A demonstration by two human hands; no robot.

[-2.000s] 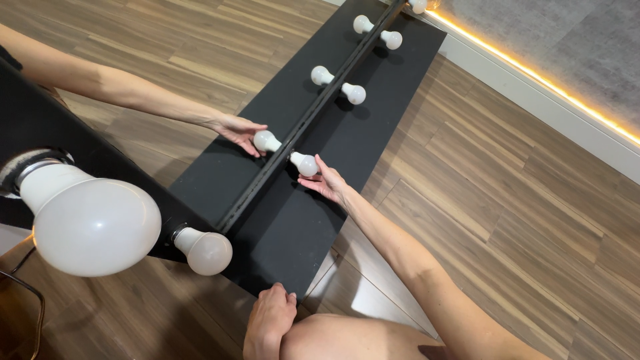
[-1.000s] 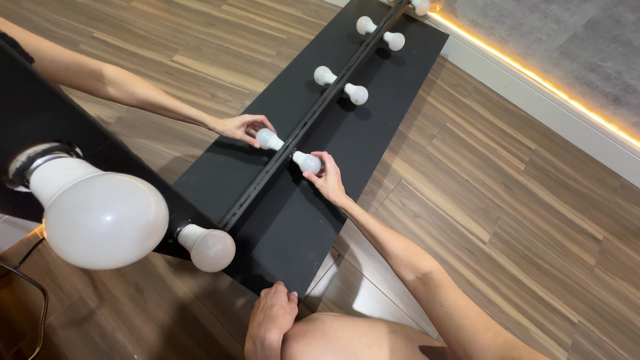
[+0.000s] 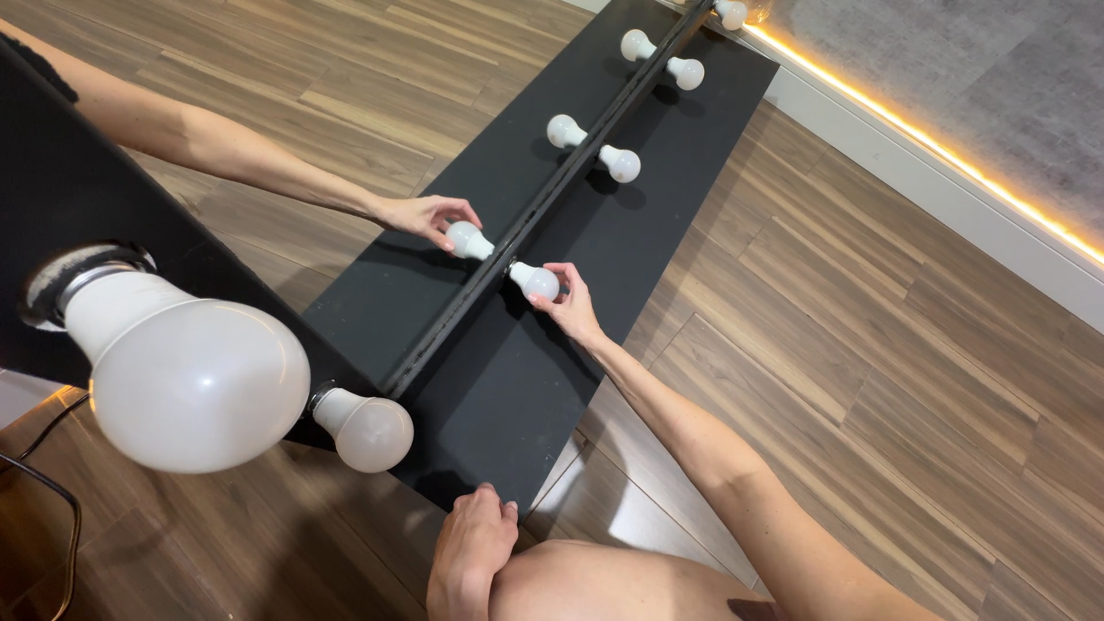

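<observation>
My right hand (image 3: pixel 571 302) has its thumb and fingers around the globe of a white light bulb (image 3: pixel 535 283), which sits in a socket on the black strip (image 3: pixel 552 194). Across the strip, what looks like a mirror reflection shows a matching hand on a bulb (image 3: pixel 470 241). My left hand (image 3: pixel 479 539) lies with bent fingers at the near corner of the black panel (image 3: pixel 509 414), beside a bare leg; whether it grips the corner cannot be told. More bulbs (image 3: pixel 620 163) stand farther along the strip.
A black frame side (image 3: pixel 172 224) crosses the left, with a large near bulb (image 3: pixel 198 379) and a smaller-looking bulb (image 3: pixel 366 431). A dark cable (image 3: pixel 65 500) lies at lower left. Wood-look floor (image 3: pixel 862 345) surrounds the panel; a wall with a lit strip (image 3: pixel 914 138) is at upper right.
Two seconds ago my right hand was under the bulb with more extended fingers; now its fingers curl around the globe. My left hand has stayed at the panel's corner.
</observation>
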